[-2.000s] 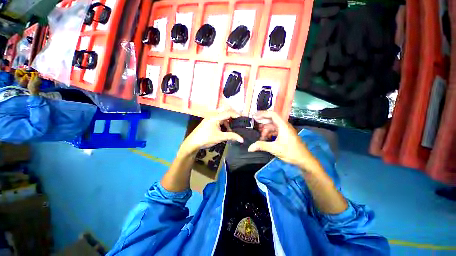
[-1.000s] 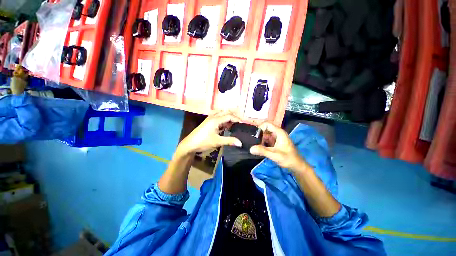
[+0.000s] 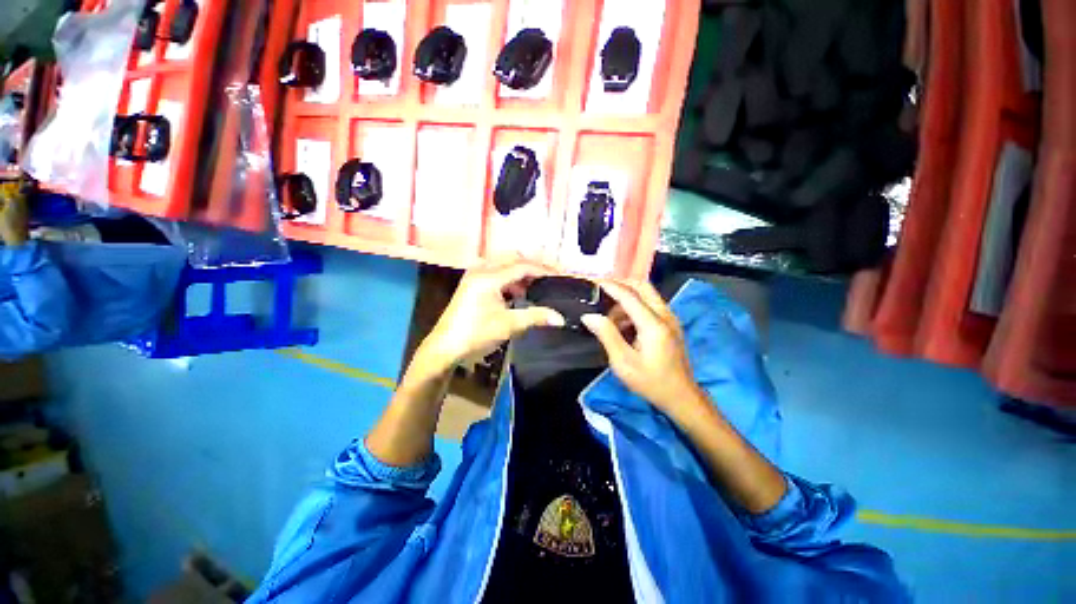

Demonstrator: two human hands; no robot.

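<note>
My left hand (image 3: 474,316) and my right hand (image 3: 647,342) hold a black watch (image 3: 564,300) between them, just below the front edge of the orange-red foam tray (image 3: 448,116). The fingers and thumbs of both hands are on the watch; whether a foam insert is inside its strap loop I cannot tell. The tray has two rows of pockets. Several black watches lie on white slips, such as one (image 3: 517,181) in the lower row. The lower middle pocket shows only a white slip (image 3: 447,185).
A pile of black foam inserts (image 3: 802,106) lies right of the tray, with stacked orange-red trays (image 3: 944,212) beyond. Clear plastic film (image 3: 242,177) and another watch tray (image 3: 177,177) are at left. A person's blue sleeve (image 3: 100,295) and a blue stool (image 3: 230,309) show below them.
The tray and surroundings have shifted left and slightly up in the view. The watch remains between both hands, with the fingers and thumbs slightly repositioned and the thumbs on its near side.
</note>
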